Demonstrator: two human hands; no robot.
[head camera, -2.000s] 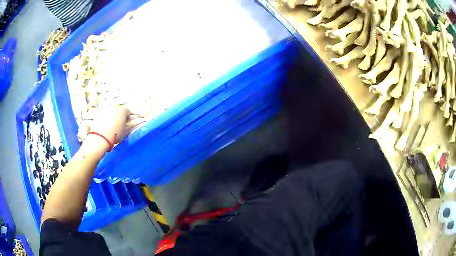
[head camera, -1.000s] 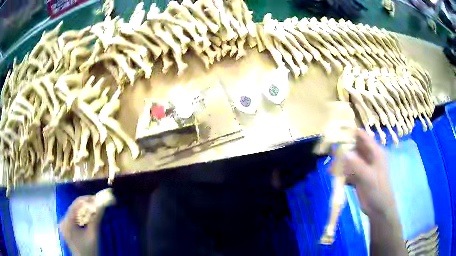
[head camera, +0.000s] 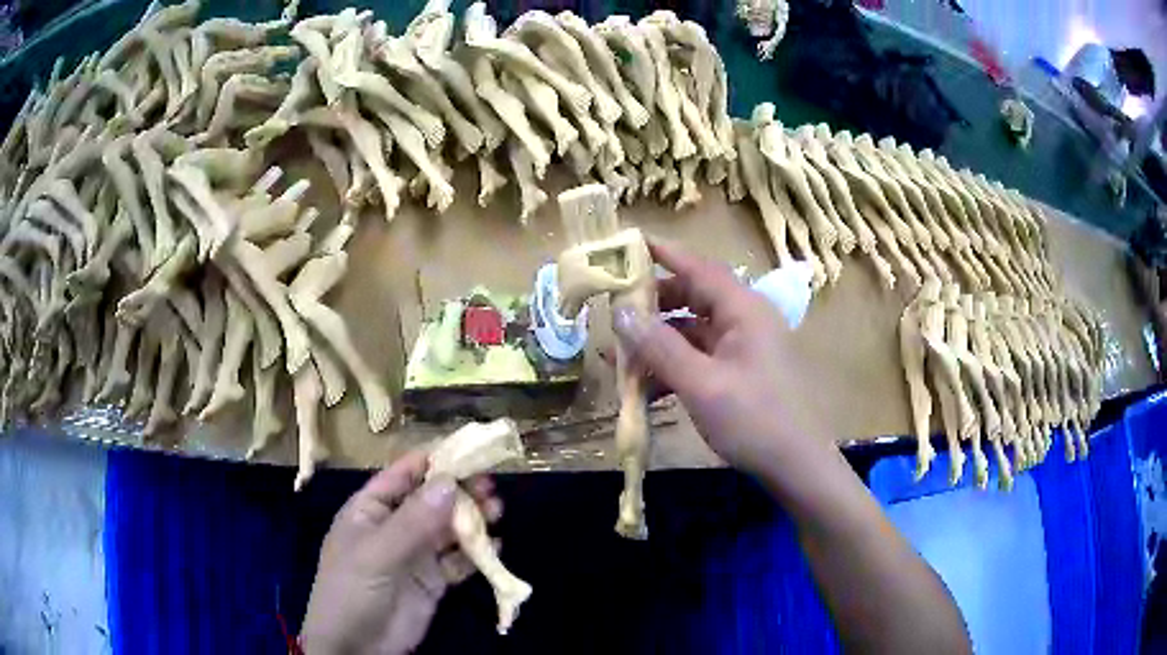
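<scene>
My left hand (head camera: 397, 550) holds a single beige leg (head camera: 476, 531) by its upper part, with its foot pointing down to the right. My right hand (head camera: 723, 352) holds a beige leg piece (head camera: 631, 422) with a squared hollow hip part (head camera: 608, 266) at its top. One long leg hangs straight down from it, and a blocky part sticks up behind the hip. The two pieces are apart, held over the bench's front edge. A yellowish box (head camera: 474, 365) with a red spot and a white round-centred object (head camera: 558, 314) stand behind them.
A brown bench (head camera: 691, 441) carries a loose leg pile (head camera: 141, 256) at left and leg rows (head camera: 883, 192) behind and at right. A white bottle (head camera: 785, 292) is partly hidden by my right hand. Blue bins (head camera: 1088, 512) lie below the edge. Dark clumps (head camera: 883, 77) lie on the green surface.
The view has turned from the bin to the bench. My left hand has come up and inward with its leg. My right hand has moved left with its piece to the middle.
</scene>
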